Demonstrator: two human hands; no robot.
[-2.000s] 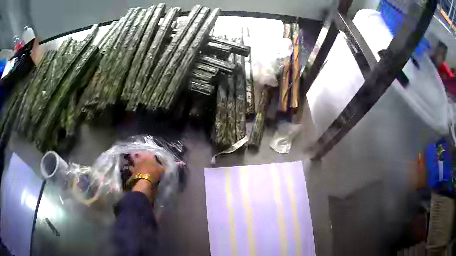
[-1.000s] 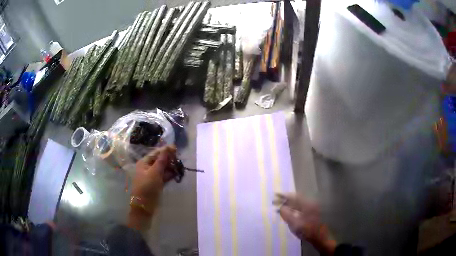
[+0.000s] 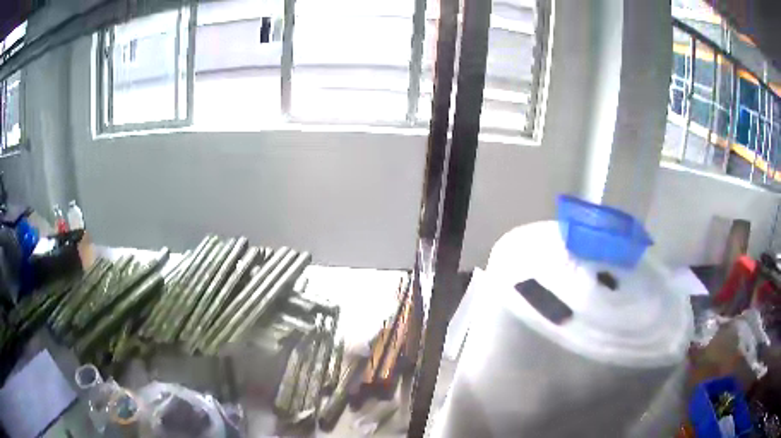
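Neither of my hands is in view. The clear plastic bag (image 3: 184,417) is at the lower left, cut off by the bottom edge; its contents are blurred. A whitish roll (image 3: 88,376) stands to its left, with another ring (image 3: 124,407) between them. Bundles of green speckled strips (image 3: 201,295) lie across the bench behind the bag, with shorter ones (image 3: 308,376) to the right. A plain white sheet (image 3: 36,393) lies at the far left. The striped board is out of the picture.
A dark upright post (image 3: 445,214) stands right of the strips. Beyond it is a large white cylinder (image 3: 531,385) with a blue basket (image 3: 604,231) and a dark flat object (image 3: 543,301) on top. Orange-brown strips (image 3: 390,342) lie by the post. A blue bin (image 3: 721,411) is lower right.
The view has tilted up to the wall and windows. My left hand, first in the bag and then out with a black piece, and my right hand over the board have left the picture.
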